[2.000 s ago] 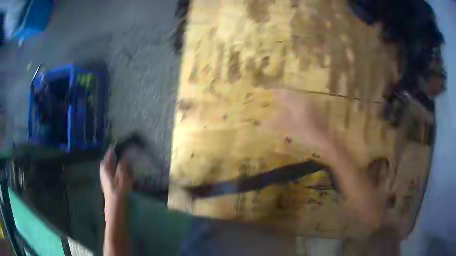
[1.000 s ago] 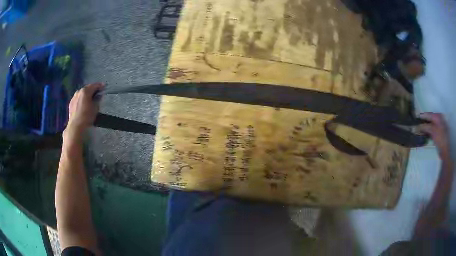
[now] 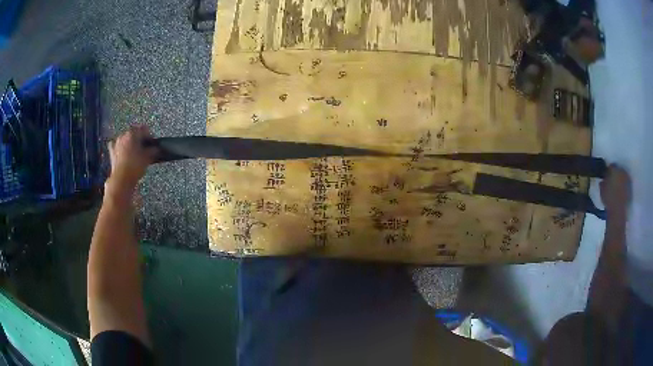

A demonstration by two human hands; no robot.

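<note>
A long black strap [image 3: 265, 149] is stretched across the worn plywood table [image 3: 301, 86], with a twist near its middle. My left hand [image 3: 130, 154] grips its left end beyond the table's left edge. My right hand [image 3: 615, 189] holds the strap at the table's right edge, where it doubles back. A shorter tail [image 3: 526, 191] points left from my right hand, below the main length. My right hand is slightly blurred.
A blue crate [image 3: 51, 136] with dark pieces stands on the speckled floor at left. Dark objects [image 3: 530, 71] lie on the table's far right, near a pale surface. A green surface [image 3: 190, 300] is at lower left. A blue-rimmed bin [image 3: 519, 347] with white material is at lower right.
Over two seconds, my hands moved apart and the strap was drawn out lengthwise. Since one second ago, the loose left tail has gone from view and the loop at right has straightened.
</note>
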